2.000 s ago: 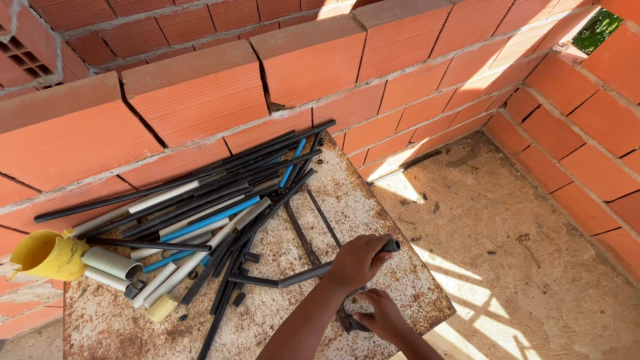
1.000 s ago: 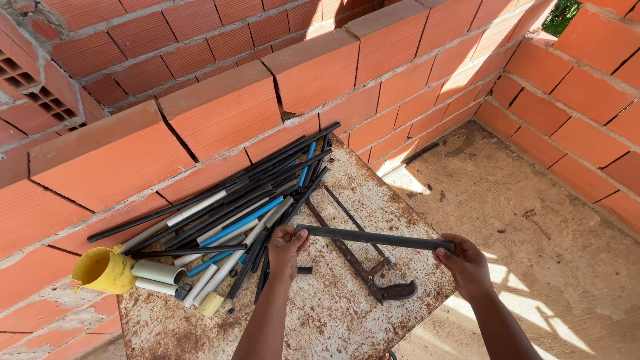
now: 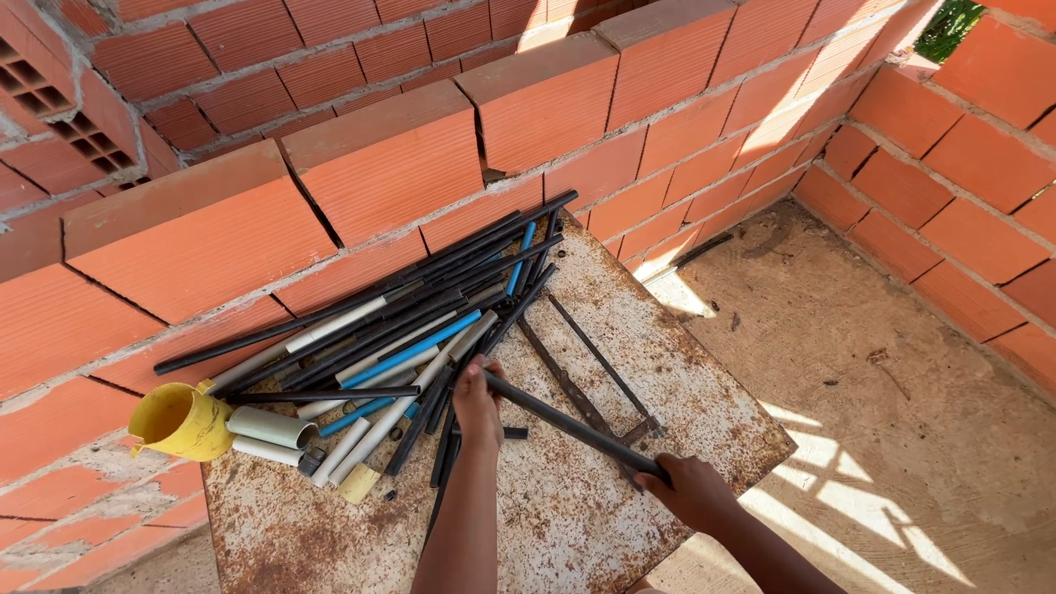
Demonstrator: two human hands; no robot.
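Note:
A black plastic pipe (image 3: 577, 428) slants over the rusty table, held at both ends. My left hand (image 3: 478, 402) grips its upper left end beside the pile, and my right hand (image 3: 691, 492) is closed around its lower right end. Beneath and behind the pipe lies a hacksaw (image 3: 569, 384), its handle mostly hidden by the pipe and my right hand. Left of it is a pile of black, white, grey and blue pipe pieces, among them a blue pipe (image 3: 411, 350) and a long black pipe (image 3: 280, 332).
The rusty metal table (image 3: 709, 396) stands against a hollow-brick wall (image 3: 544, 107). A yellow plastic container (image 3: 183, 421) and a wide grey pipe piece (image 3: 272, 427) are at the pile's left end. Another brick wall (image 3: 973, 173) rises beyond the concrete floor (image 3: 874, 396) at right.
Two seconds ago my right hand was low by the hacksaw's handle; one second ago both hands held the pipe by its ends. Since then the pipe's right end has swung lower, covering the saw's handle.

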